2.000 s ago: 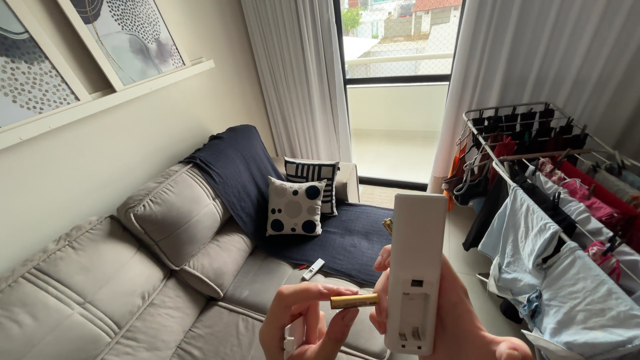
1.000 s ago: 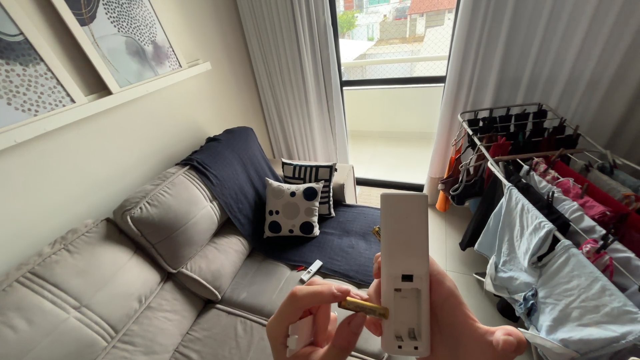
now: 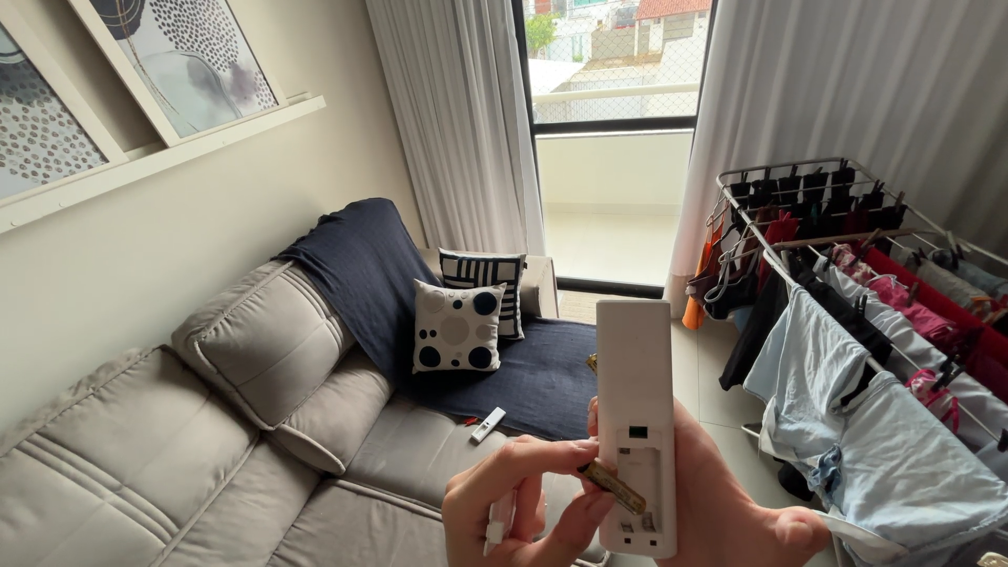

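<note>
My right hand [image 3: 720, 488] holds a white remote control [image 3: 635, 370] upright, its back towards me and its battery compartment uncovered. Between thumb and forefinger, my left hand [image 3: 516, 504] pinches a gold-coloured battery [image 3: 614, 487], tilted over the compartment with its lower end near the contacts. A small white plastic piece [image 3: 500, 521], perhaps the battery cover, is tucked in the other fingers of my left hand. Part of a second gold-coloured battery [image 3: 592, 363] shows at the remote's left edge, mostly hidden behind it.
A grey sofa [image 3: 236, 472] carries a navy throw [image 3: 362, 276], a dotted cushion [image 3: 458, 325], a striped cushion [image 3: 504, 276] and a small white device [image 3: 488, 424]. On the right stands a drying rack [image 3: 756, 224] with clothes [image 3: 882, 441]. A glass door [image 3: 614, 189] lies beyond.
The battery in my left hand has moved from beside the remote to over its battery compartment, and now slants down to the right.
</note>
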